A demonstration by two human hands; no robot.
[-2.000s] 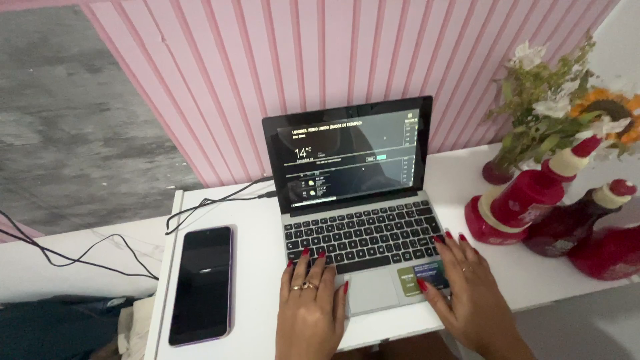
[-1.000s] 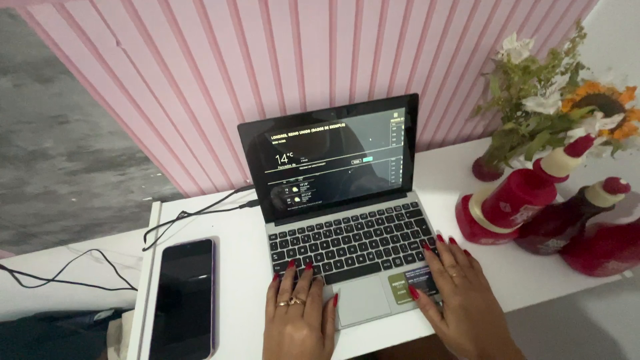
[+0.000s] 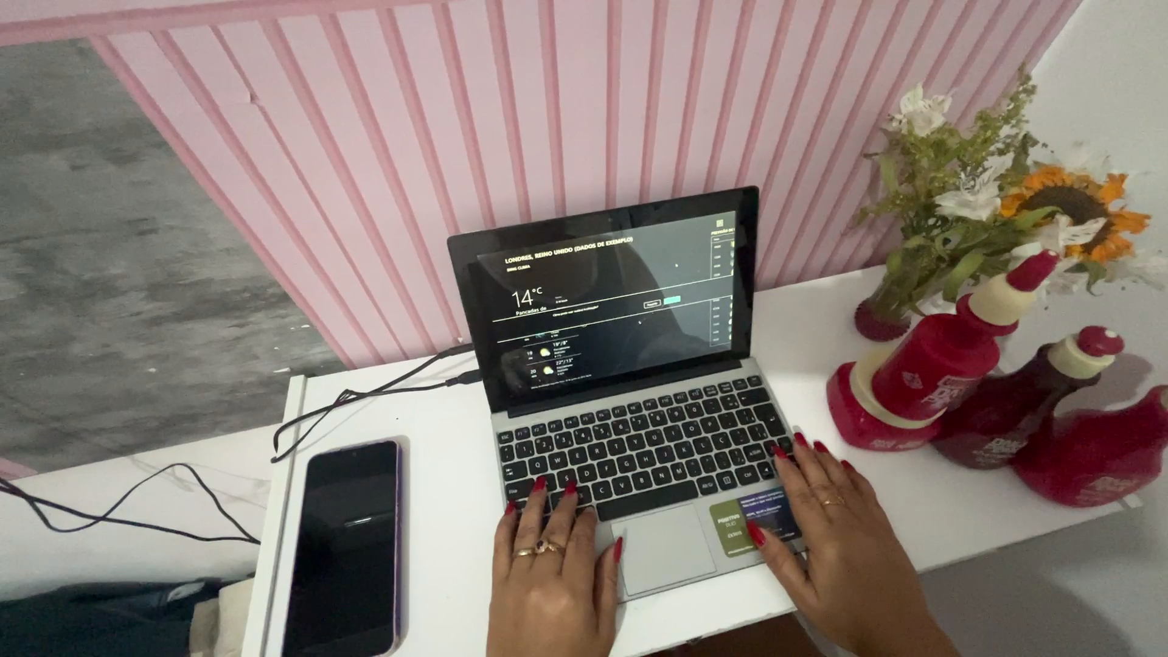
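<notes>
A small silver laptop (image 3: pixel 639 438) stands unfolded on a white desk, its screen (image 3: pixel 611 301) lit with a dark weather page. My left hand (image 3: pixel 552 566) lies over the left palm rest, fingertips on the lower left keys and thumb beside the touchpad (image 3: pixel 664 547). On the laptop's right edge rests my right hand (image 3: pixel 835 538), its fingertips at the right side of the keyboard and its thumb on the stickers (image 3: pixel 753 522). Both hands hold nothing, and their fingers are somewhat apart. Red nails and rings show on them.
A dark-screened smartphone (image 3: pixel 345 547) lies left of the laptop, with black cables (image 3: pixel 365 394) behind it. To the right stand several red bottles (image 3: pixel 940 365) and a vase (image 3: pixel 881 319) of flowers. A pink slatted wall panel (image 3: pixel 593 109) rises behind the desk (image 3: pixel 447 547).
</notes>
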